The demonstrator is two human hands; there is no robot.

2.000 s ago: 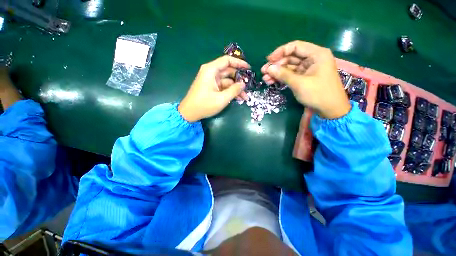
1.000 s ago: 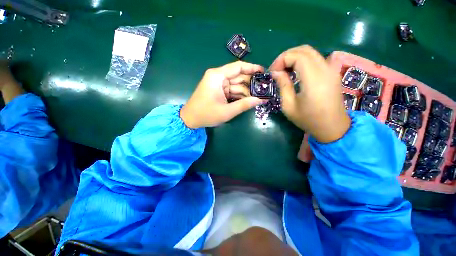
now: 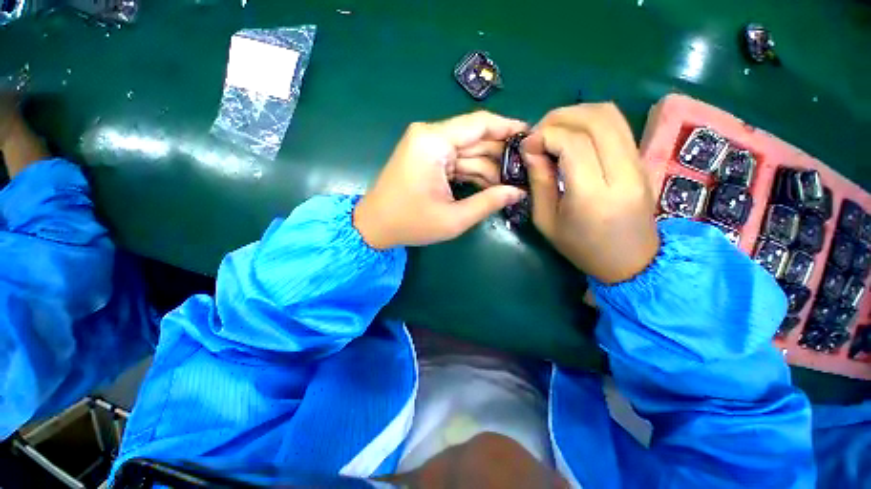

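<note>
A small black watch housing with a shiny rim [image 3: 514, 160] is held between my hands at the centre, turned partly on edge. My left hand [image 3: 435, 181] grips it with its fingertips from the left. My right hand [image 3: 594, 181] has its thumb and index finger at the housing's right side; whether a tiny part is between them cannot be seen. The heap of tiny parts is mostly hidden under my hands; a little shows below the housing [image 3: 517, 212].
Another housing [image 3: 477, 74] lies behind my hands. A pink foam tray [image 3: 663, 124] with rows of housings is at the right. A single housing [image 3: 757, 43] lies at the upper right. A labelled zip bag [image 3: 265, 81] lies at the left. A neighbour's blue sleeve [image 3: 57, 277] is at the far left.
The housing, first low in my left fingertips, is now raised and turned more on edge. My right hand has closed in on it. The heap has become mostly covered. The view has shifted slightly.
</note>
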